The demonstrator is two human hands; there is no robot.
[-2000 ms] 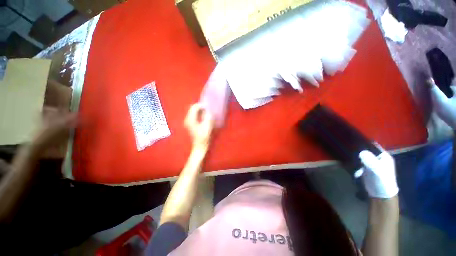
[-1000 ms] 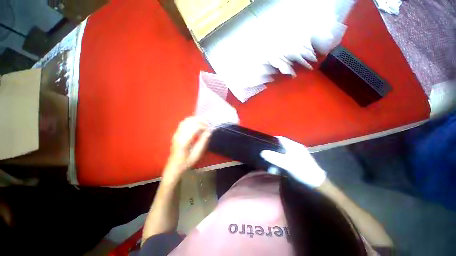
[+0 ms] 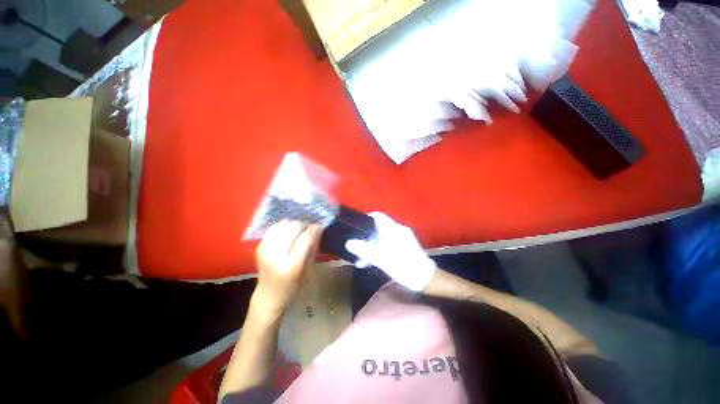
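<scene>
A bubble bag [image 3: 294, 193] is held over the red table's front part, with one end of a black flat item [image 3: 341, 230] inside it. My left hand [image 3: 286, 256], bare, grips the bag near its opening. My right hand [image 3: 395, 251], in a white glove, grips the other end of the black item, which sticks out of the bag. A second black item [image 3: 588, 126], with a perforated face, lies on the red table at the right.
A supply carton [image 3: 363, 24] lies at the back with white bags [image 3: 466, 71] fanning out. An open packing carton [image 3: 106, 189] stands at the left edge. Pink bubble wrap [image 3: 695, 71] and a white lump [image 3: 643, 13] are at the far right. A red stool [image 3: 207, 384] is below.
The filled bag on the left has gone from the table. The second black item has appeared at the right. My hands have come together, and the held item has entered the bag.
</scene>
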